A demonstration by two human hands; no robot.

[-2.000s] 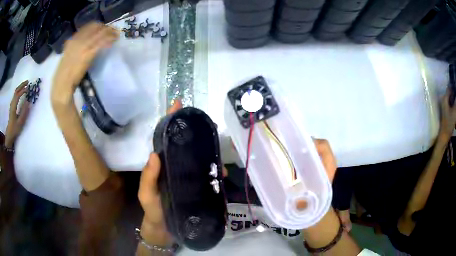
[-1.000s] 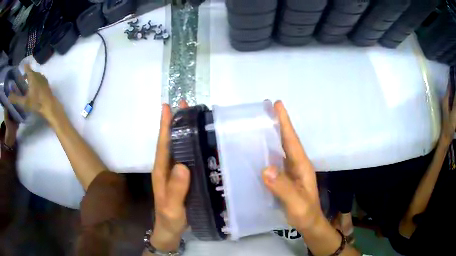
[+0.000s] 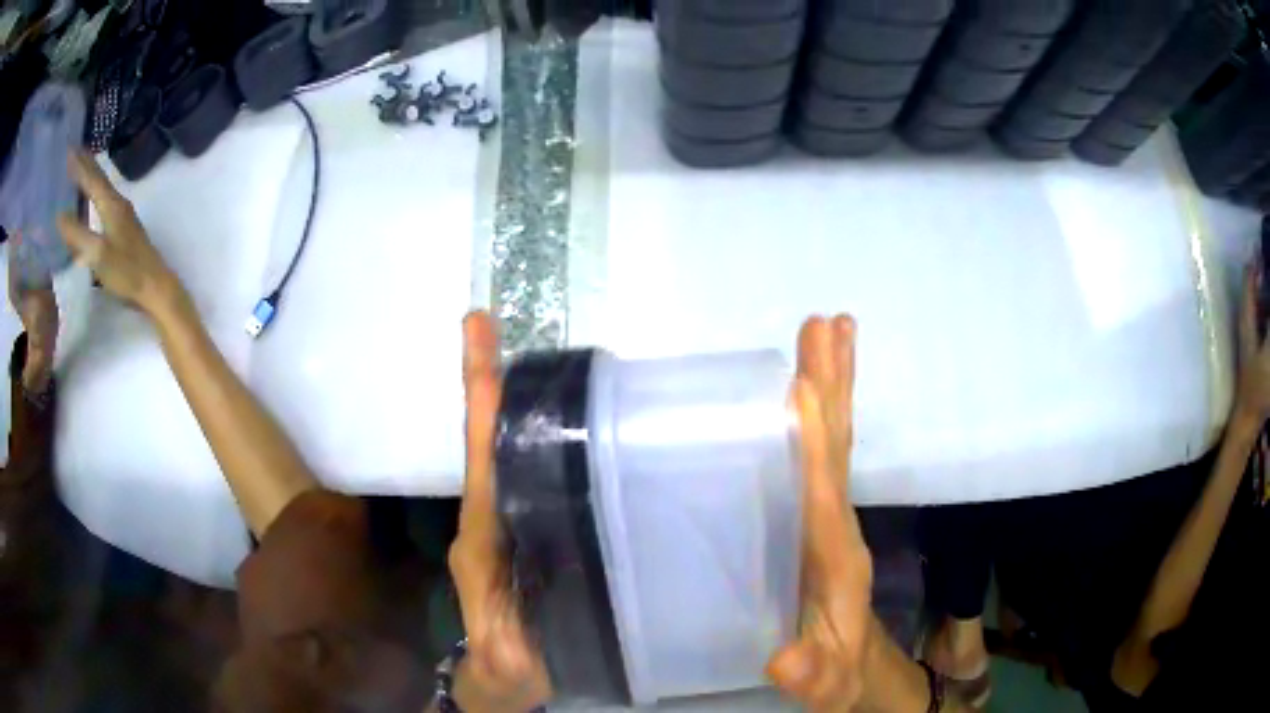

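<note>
The black cover (image 3: pixel 550 502) and the frosted translucent housing (image 3: pixel 703 515) are together as one unit in front of me, over the table's front edge. The black cover is on the left, the frosted box on the right, with their rims against each other. My left hand (image 3: pixel 488 529) lies flat along the outer face of the black cover. My right hand (image 3: pixel 833 529) lies flat along the outer side of the frosted housing. The unit is held between both hands. The inside of the unit is hidden.
Tall stacks of dark grey parts (image 3: pixel 722 84) stand at the back. A USB cable (image 3: pixel 309 209) and small black clips (image 3: pixel 432 103) lie back left. A strip of clear tape (image 3: pixel 535 195) crosses the white table (image 3: pixel 891 279). Other people's arms (image 3: pixel 209 376) show at left and right.
The cover and housing, apart at first, have come together, and the gap between them has closed. My hands have flattened against the two sides. The neighbour's hand at left has moved farther left with a housing.
</note>
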